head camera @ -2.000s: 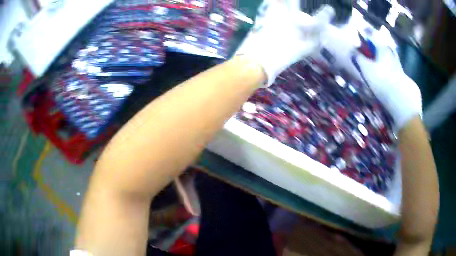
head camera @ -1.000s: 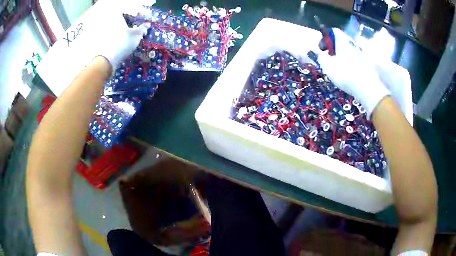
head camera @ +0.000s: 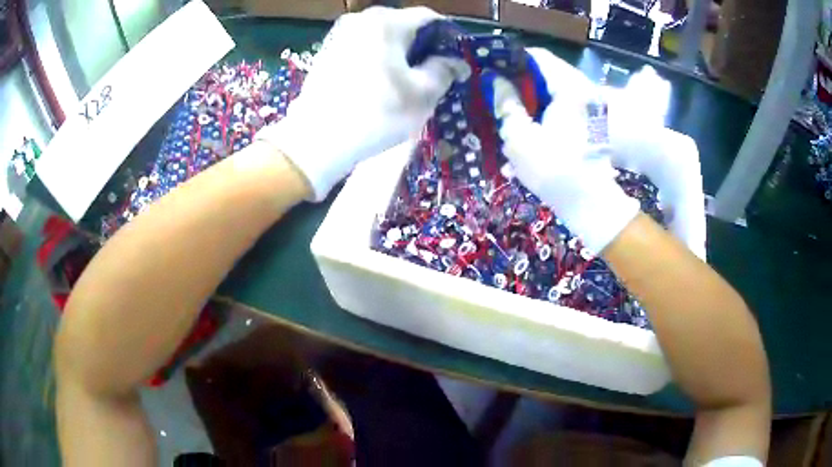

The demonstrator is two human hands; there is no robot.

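A blue PCB panel [head camera: 467, 137] with red wires and pale discs hangs tilted over the foam box. My left hand [head camera: 374, 87], in a white glove, grips its upper left part. My right hand [head camera: 570, 137], also in a white glove, is at the panel's right side and holds a tool with blue-and-red handles [head camera: 532, 89]; its jaws cannot be made out. The white foam box [head camera: 493, 315] holds a heap of loose small boards [head camera: 511, 246] with red wires and ring-like discs.
More wired panels [head camera: 196, 128] lie at the left, partly behind my left arm. A white foam box with writing [head camera: 137, 100] stands beyond them. A red plastic item [head camera: 187, 342] is low at the left. A grey post [head camera: 762, 119] rises at the right. Cartons stand along the back.
My left hand has moved right from the panel pile to above the box and now holds a panel. My right hand has moved left, beside it. The view has shifted a little.
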